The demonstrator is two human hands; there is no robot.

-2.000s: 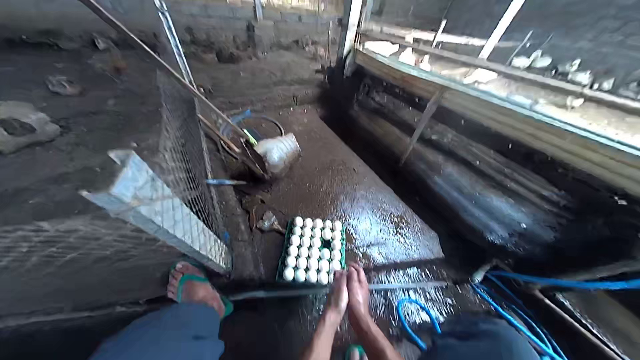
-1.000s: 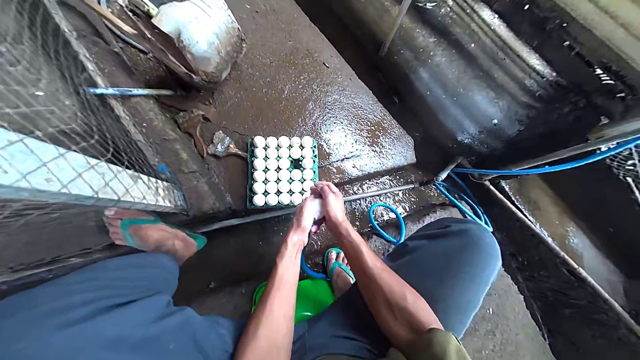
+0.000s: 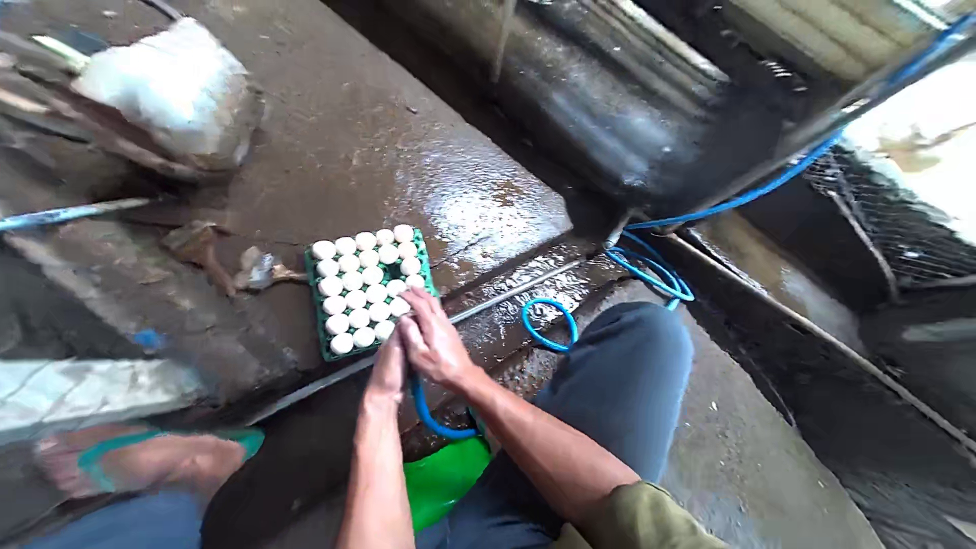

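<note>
My left hand (image 3: pixel 390 364) and my right hand (image 3: pixel 433 339) are pressed together, palm to palm, at the lower right corner of a green egg tray (image 3: pixel 325 352). The tray holds rows of white eggs (image 3: pixel 352 281), with one gap in the right part. My right fingers overlap the view of the nearest eggs. Whether something lies between my palms cannot be seen. A blue hose (image 3: pixel 433 423) runs down from behind my hands towards a bright green plastic object (image 3: pixel 446 480) between my legs.
A metal pipe (image 3: pixel 518 290) crosses the wet concrete floor (image 3: pixel 328 152). Blue hose loops (image 3: pixel 550 300) lie on the right, near a corrugated metal sheet (image 3: pixel 579 99). A white sack (image 3: pixel 171 84) stands upper left, with a blue-white rod (image 3: pixel 76 213) below. My sandalled foot (image 3: pixel 152 461) is lower left.
My hands stay together beside the egg tray; a pale thing seen between them one second ago is out of sight. The view has moved closer to the tray since two seconds ago.
</note>
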